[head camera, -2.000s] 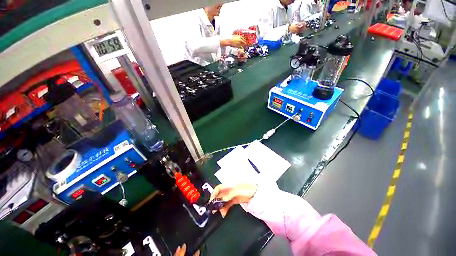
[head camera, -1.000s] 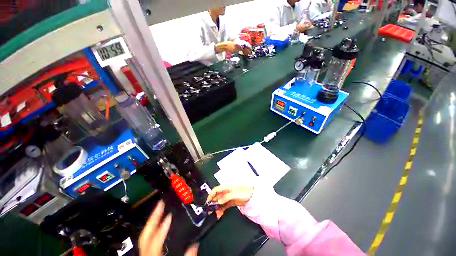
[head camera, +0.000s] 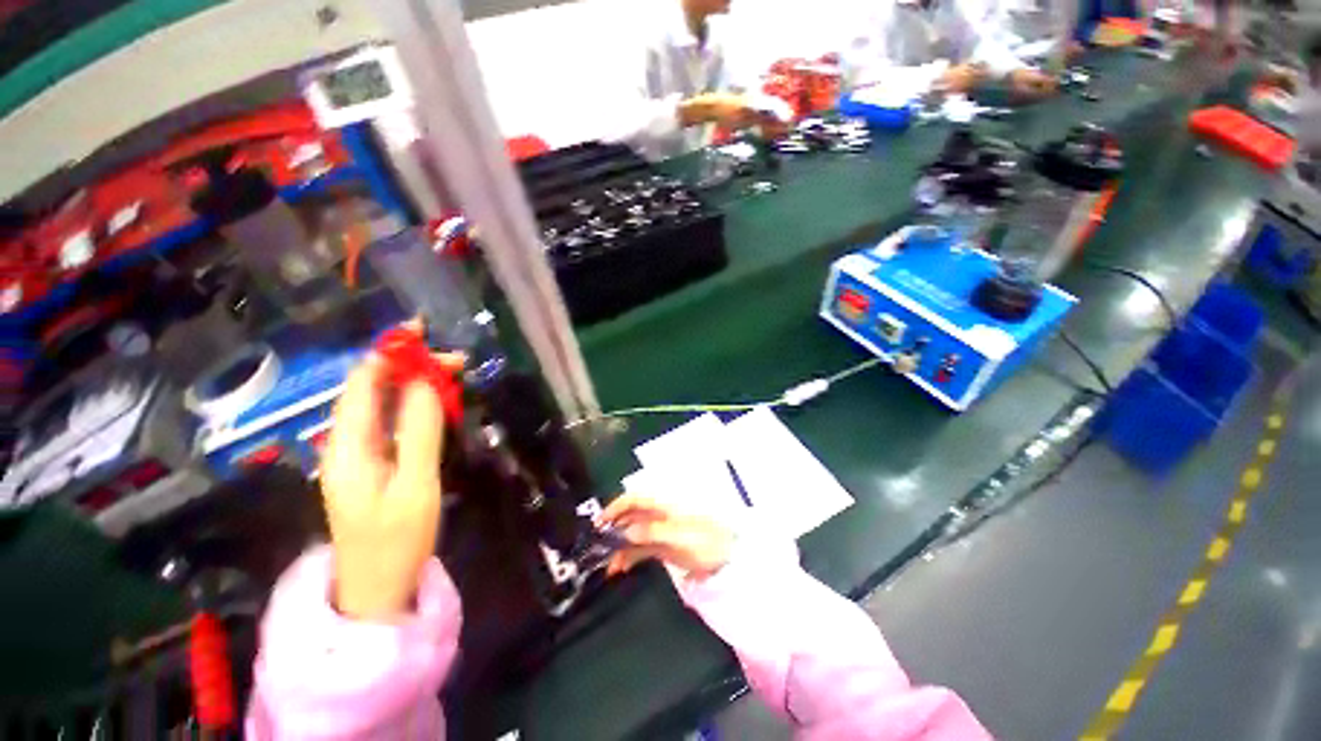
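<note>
My left hand (head camera: 384, 485) is raised and closed around the red toggle clamp handle (head camera: 420, 369) of the right fixture. The handle is lifted. My right hand (head camera: 667, 536) is at the right edge of the fixture nest (head camera: 562, 579), fingertips on a small dark piece that looks like a watch unit (head camera: 606, 539); blur and my fingers hide most of it. The black clamp fixture (head camera: 529, 434) stands between my hands. A second red handle (head camera: 212, 670) stands upright at the lower left.
White paper sheets (head camera: 804, 485) with a pen (head camera: 739, 484) lie right of the fixture. A blue controller box (head camera: 942, 311) sits beyond, with a white cable (head camera: 695, 410). A metal post (head camera: 507, 232) rises behind the fixture. A black parts bin (head camera: 638, 261) and people in white stand farther back.
My left hand has come up from the lower edge and taken hold of the red handle, which has swung up. My right hand stays at the nest. The view has shifted.
</note>
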